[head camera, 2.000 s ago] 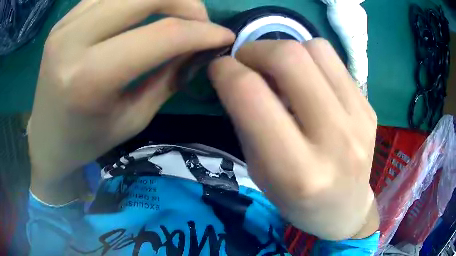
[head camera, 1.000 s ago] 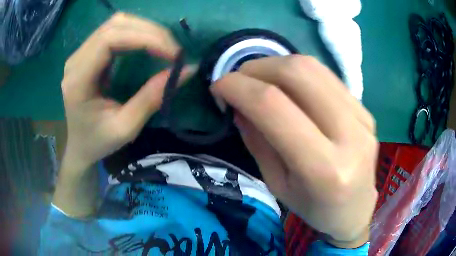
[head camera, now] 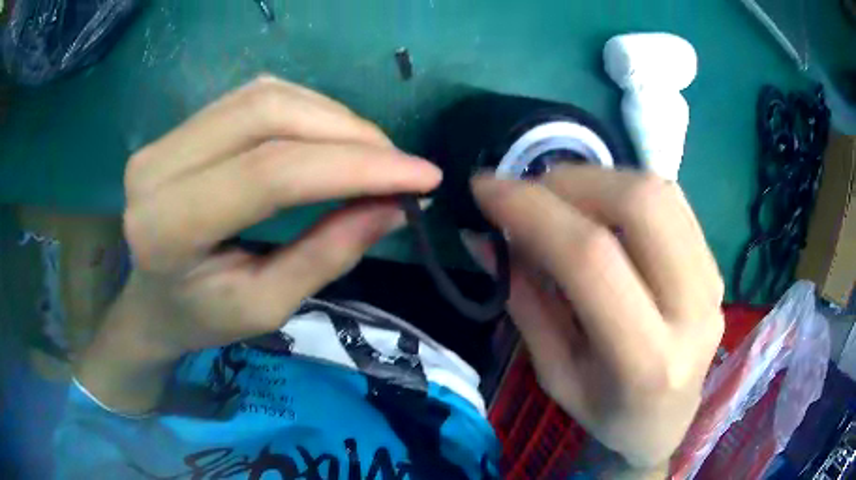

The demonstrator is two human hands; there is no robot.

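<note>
A dark cylindrical speaker [head camera: 493, 127] lies on the green bench top, its white-ringed end towards me and partly hidden by my right hand. My left hand [head camera: 253, 216] pinches one part of a thin black trim ring [head camera: 441, 272] between thumb and finger, left of the speaker. The ring hangs in a curve between my hands. My right hand [head camera: 610, 291] is at the speaker's end, its fingers at the other side of the black ring. Its fingertips are blurred, and I cannot tell exactly what each one touches.
A white padded mallet [head camera: 657, 103] lies right of the speaker. Black rings [head camera: 784, 178] are heaped farther right, beside a cardboard box [head camera: 833, 225]. A small black scrap [head camera: 404, 64] lies beyond my hands. A grey plastic bag [head camera: 61, 37] is top left; clear plastic [head camera: 751, 384] covers a red crate [head camera: 540, 422].
The speaker now shows more of its side and sits lower right in view. My left hand has moved back towards the speaker with the black strand. The mallet head has come into view.
</note>
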